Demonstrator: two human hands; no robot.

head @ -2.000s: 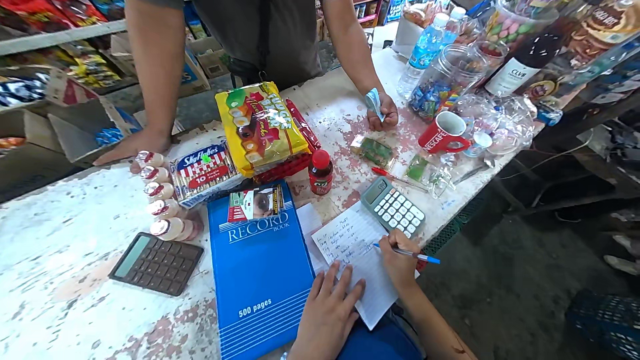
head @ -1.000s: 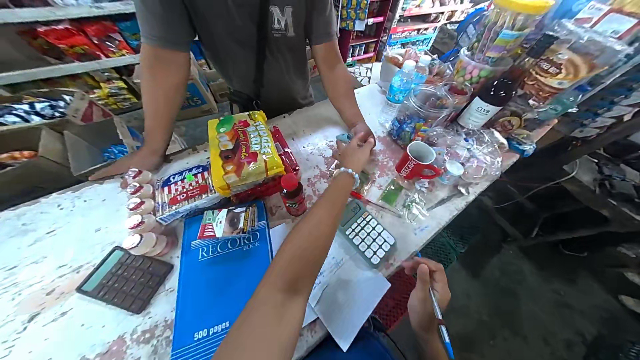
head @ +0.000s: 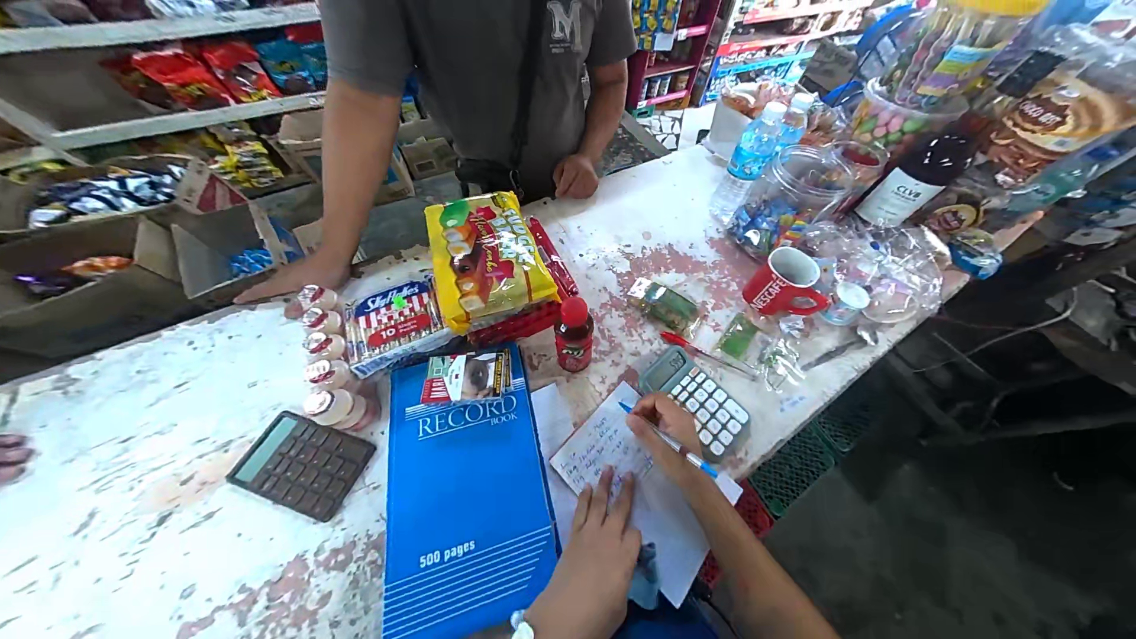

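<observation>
My left hand [head: 596,555] lies palm down, its fingertips on a handwritten sheet of paper [head: 590,448]. A crumpled bluish piece, perhaps a banknote [head: 646,575], shows against its thumb side; whether the hand grips it is hidden. My right hand [head: 670,435] holds a blue and white pen [head: 679,450] over the sheet's right part. Just above that hand is a pale green calculator [head: 706,404]. A blue record book [head: 466,497] lies left of the paper, with a small printed packet [head: 468,377] on its top edge. A small red-capped bottle [head: 574,335] stands between book and calculator.
A dark calculator [head: 302,466], small white-capped bottles [head: 327,373], crackers [head: 395,327] and a yellow snack pack [head: 488,266] are at left and centre. A red mug [head: 785,282], jars [head: 803,191] and bottles stand right. Across the counter, a person [head: 475,98] leans one hand on it.
My left hand has come back from the other person's hand to the paper. My right hand, with the pen, has moved back over the sheet. The other person's hand has drawn back towards their body.
</observation>
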